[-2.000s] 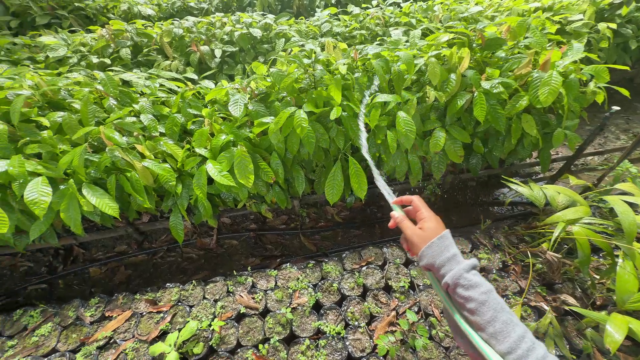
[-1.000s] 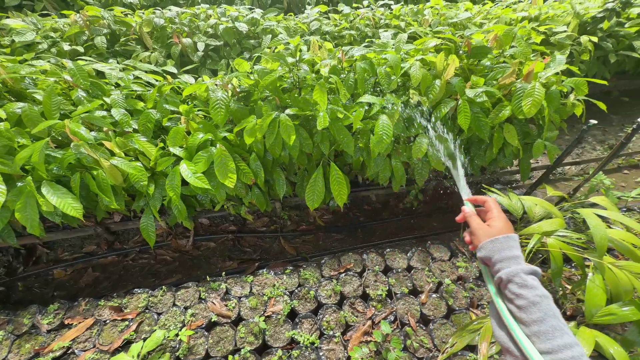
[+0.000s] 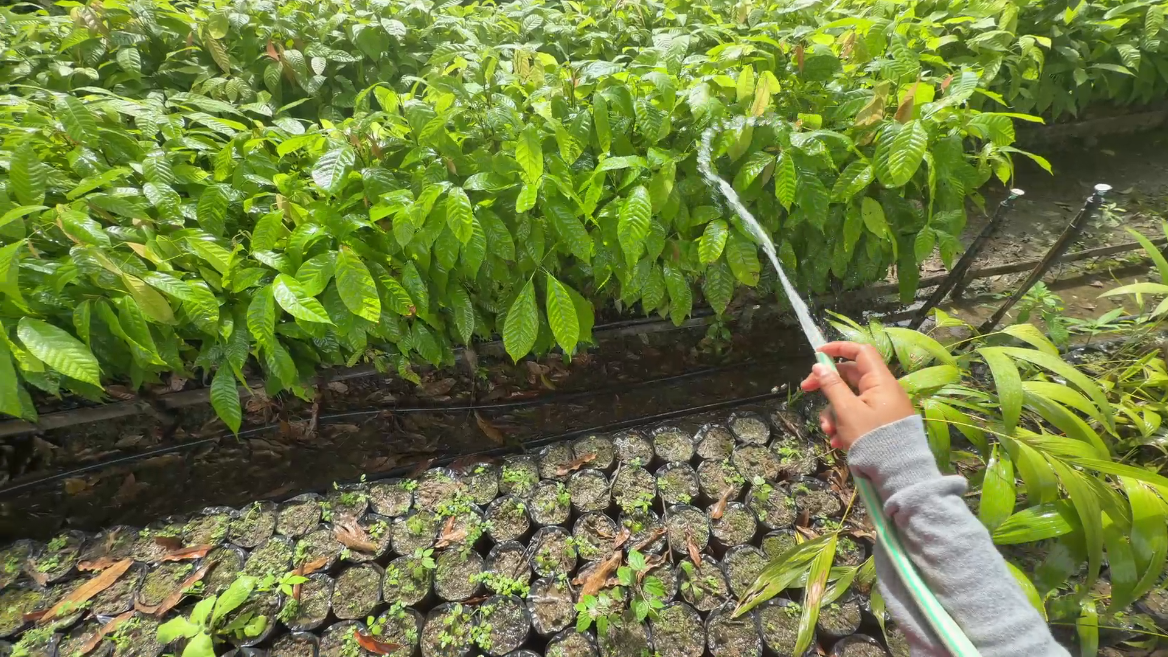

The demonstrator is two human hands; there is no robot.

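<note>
My right hand (image 3: 862, 394), in a grey sleeve, grips a green-and-white hose (image 3: 915, 589) close to its mouth, with the fingertips at the opening. The hose runs back along the forearm to the bottom edge. From its mouth a stream of water (image 3: 765, 245) arcs up and to the left, over the front of a dense bed of leafy green seedlings (image 3: 456, 214). Below and left of the hand lie rows of small black soil-filled bags (image 3: 589, 491), some with tiny weeds and dry leaves. My left hand is out of view.
A dark, wet channel (image 3: 383, 401) with thin black tubing separates the seedlings from the bags. Two slanted dark stakes with white tips, one a little farther right (image 3: 1049, 255), stand at the right. Long-leaved plants (image 3: 1049, 411) grow beside my forearm.
The water leaves as a narrow, curving stream, where a second ago it fanned out in a spray. My right hand keeps its hold on the hose.
</note>
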